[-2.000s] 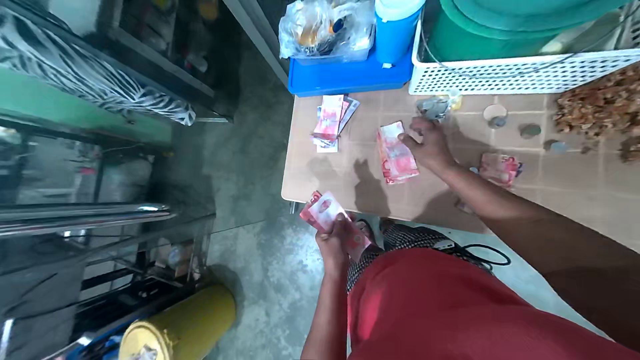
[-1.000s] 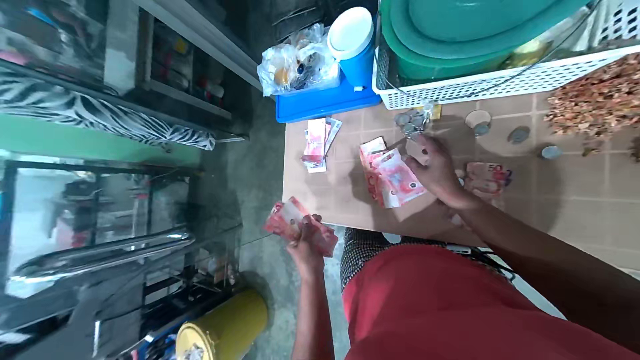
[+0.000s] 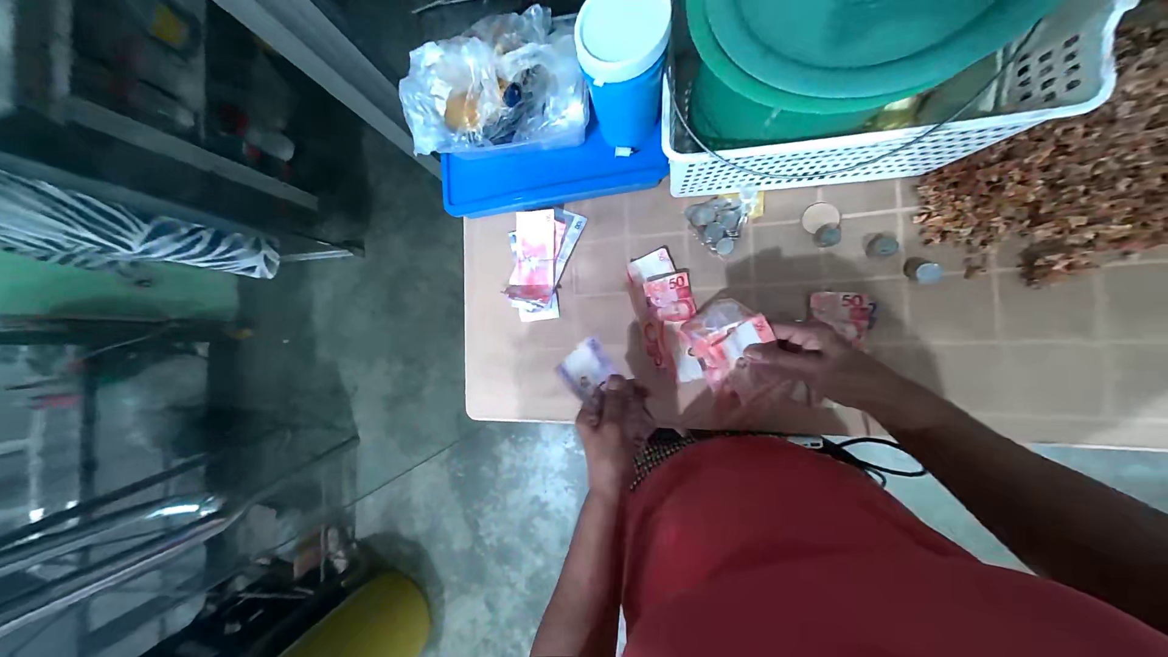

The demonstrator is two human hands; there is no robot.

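My left hand (image 3: 616, 420) grips a pale bluish banknote (image 3: 587, 367) over the table's near edge. Between the fingertips of my right hand (image 3: 812, 363) is a red banknote (image 3: 750, 336), above a spread of red banknotes (image 3: 669, 297) and what looks like a clear plastic bag (image 3: 721, 315). To the left lies a small pile of banknotes (image 3: 535, 260). Behind the spread, coins in clear plastic (image 3: 716, 224) rest near the basket. More red notes (image 3: 841, 313) lie just beyond my right hand, partly hidden by it. Stacks of coins (image 3: 882, 245) stand farther right.
Along the back are a blue tray (image 3: 547, 182), a plastic bag of items (image 3: 497, 91), a blue tumbler with a white lid (image 3: 624, 82) and a white basket (image 3: 821, 164) holding a green tub (image 3: 776, 100). Dried brown pieces (image 3: 1058, 182) are heaped right. A yellow container (image 3: 374, 620) stands lower left.
My left hand held red notes before and now holds a bluish one, nearer the table. My right hand has moved from beside the coins toward the near edge and now holds a red note.
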